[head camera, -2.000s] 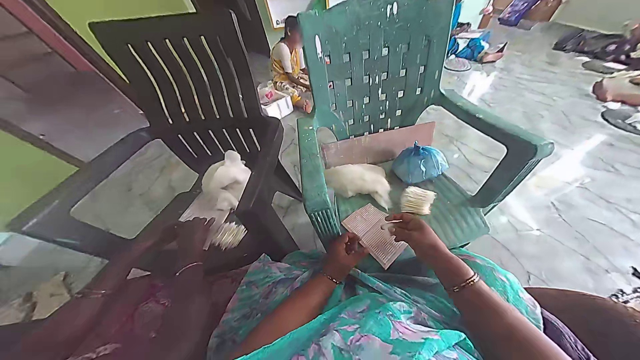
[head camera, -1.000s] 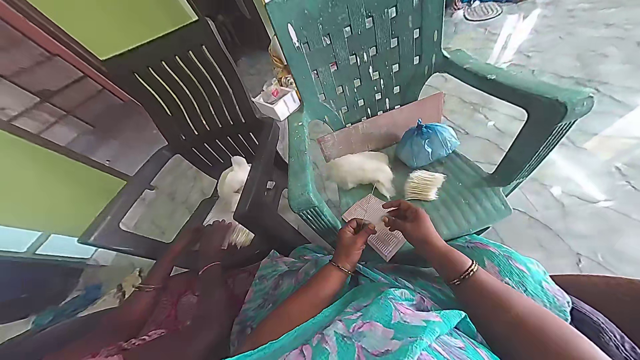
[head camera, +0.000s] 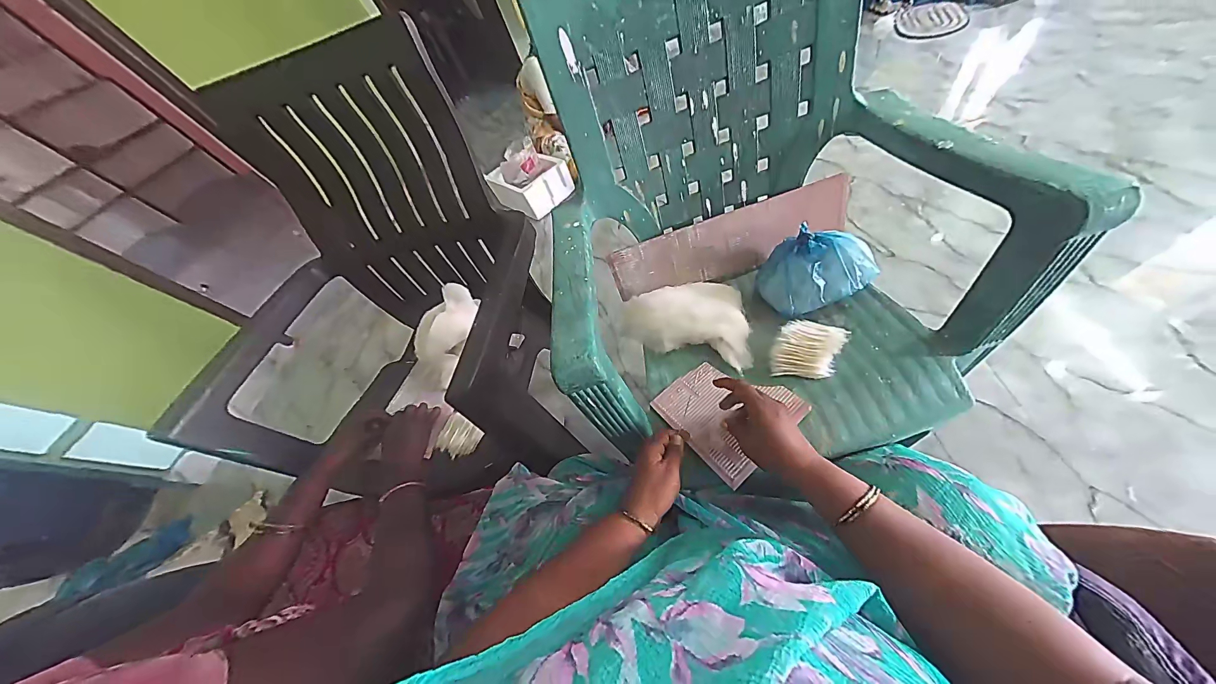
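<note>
A pinkish, lined sheet (head camera: 703, 408), perhaps paper or card, lies at the front edge of the green plastic chair's seat. My left hand (head camera: 655, 470) is at its lower left edge, thumb and fingers closed on it. Over its right part is my right hand (head camera: 760, 423), index finger and thumb bent near the surface; whether something thin is between them cannot be seen. Behind the sheet, a heap of white cotton (head camera: 689, 318) rests on the seat. To its right are a bundle of thin cotton wicks (head camera: 807, 349) and a tied blue plastic bag (head camera: 817, 271).
A pinkish board (head camera: 731, 233) leans at the seat's back. The green chair's armrest (head camera: 1007, 171) rises on the right. At left, another person's hands (head camera: 408, 437) work on a dark plastic chair (head camera: 494, 380) holding white cotton (head camera: 446, 332) and wicks. A white box (head camera: 532, 185) stands behind.
My right hand's fingers have shifted over the sheet, and my left hand has moved down to its lower left edge. The view earlier swung down and nearer the chairs.
</note>
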